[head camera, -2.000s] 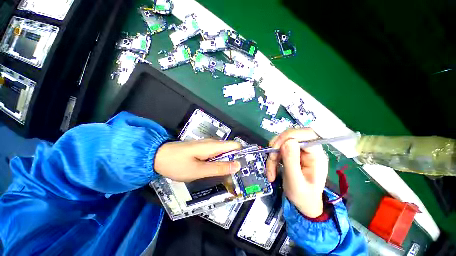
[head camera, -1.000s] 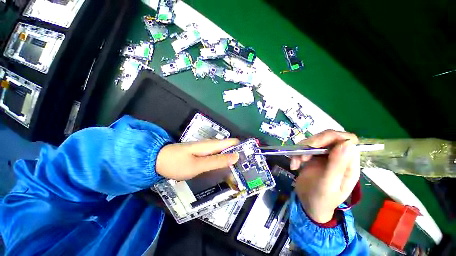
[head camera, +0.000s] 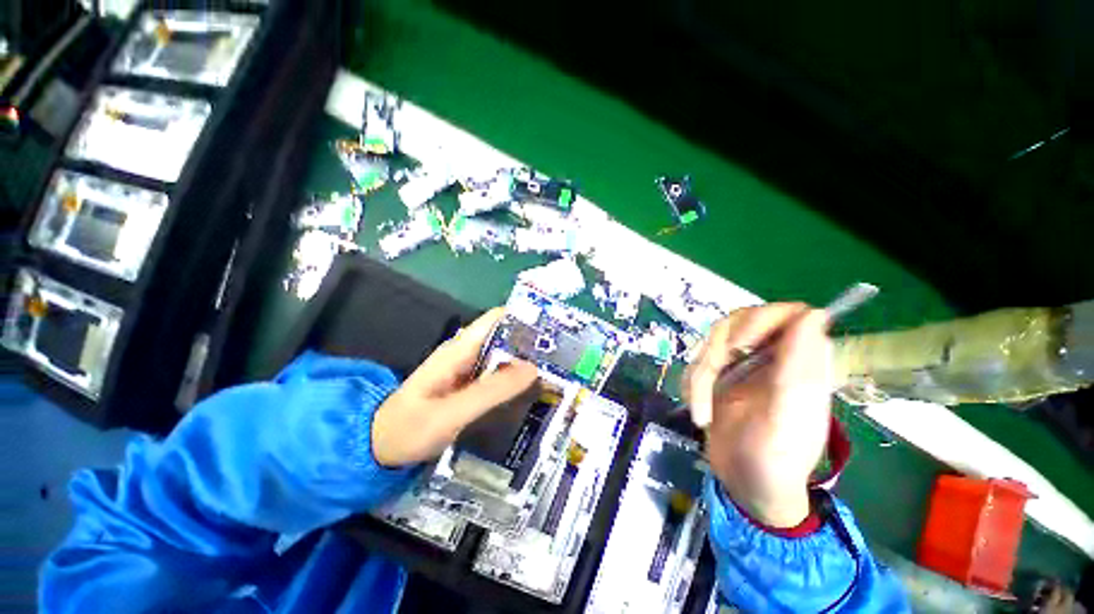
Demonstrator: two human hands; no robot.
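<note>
My left hand (head camera: 450, 390) grips a silver-edged phone mid-frame (head camera: 516, 450) by its left side, tilted above the foam tray. A dark mainboard (head camera: 552, 339) with a green spot lies in the frame's upper end, and a dark flex strip shows below it. My right hand (head camera: 768, 390) is to the right, apart from the frame and slightly blurred, closed around thin metal tweezers (head camera: 852, 302) that stick out past the fingers at upper right. More mid-frames lie in the foam tray (head camera: 366, 314) beneath, one of them at the right (head camera: 648, 516).
Loose boards (head camera: 480, 230) are scattered behind the tray along the white edge strip (head camera: 732, 292). One board (head camera: 680, 200) lies on the green belt. Stacked trays (head camera: 180, 300) with phones stand at left. A yellow-taped post (head camera: 960, 356) and a red bin (head camera: 974, 534) are at right.
The held mid-frame has turned more upright and moved left and up, away from the tweezers. The tweezers' tip has left the board's edge. The view has shifted, showing more of the stacked trays.
</note>
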